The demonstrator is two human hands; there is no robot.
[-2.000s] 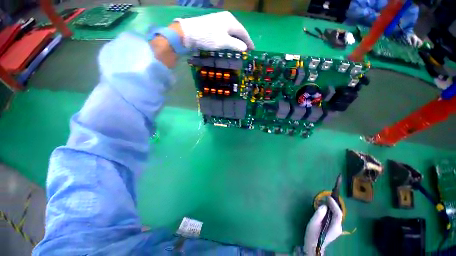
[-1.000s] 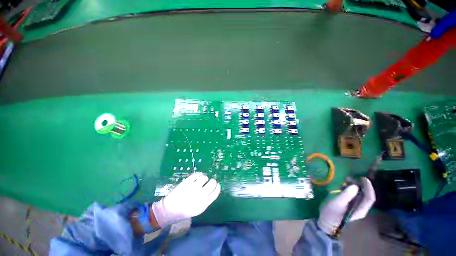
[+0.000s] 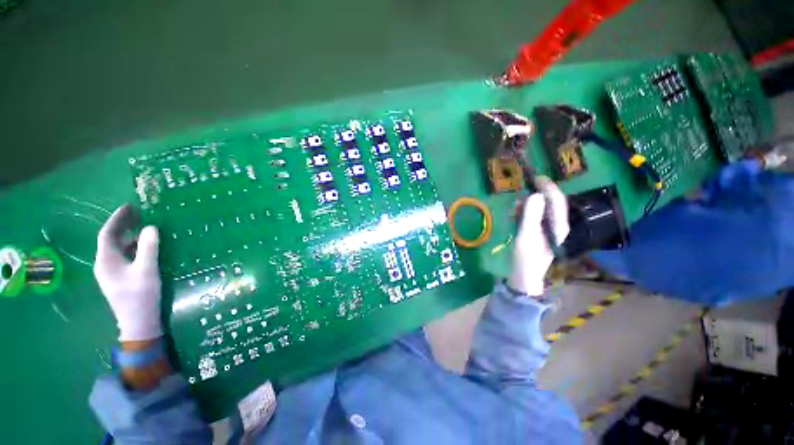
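A large green circuit board [image 3: 261,252] lies solder side up on the mat, with dark blue squares in columns near its top right. My gloved left hand [image 3: 129,269] is at the board's left edge, thumb and fingers apart; thin strands [image 3: 74,207] curve beside it, and I cannot tell whether it holds one. My gloved right hand [image 3: 538,235], right of the board, is shut on the dark soldering iron [image 3: 548,228], its tip up by the left iron stand [image 3: 505,148]. A green-and-white solder spool [image 3: 37,271] lies far left.
A yellow-orange ring [image 3: 470,222] lies between board and right hand. A second stand [image 3: 568,139] and black round-mouthed unit [image 3: 596,219] are at right. A red post [image 3: 566,39] stands behind. Two more boards [image 3: 657,126] and another person's blue sleeve [image 3: 723,230] are far right.
The view has swung right and tilted. The board has gone from upright in my left hand to flat on the mat. My left hand has moved to its left edge; the iron is nearer the left stand.
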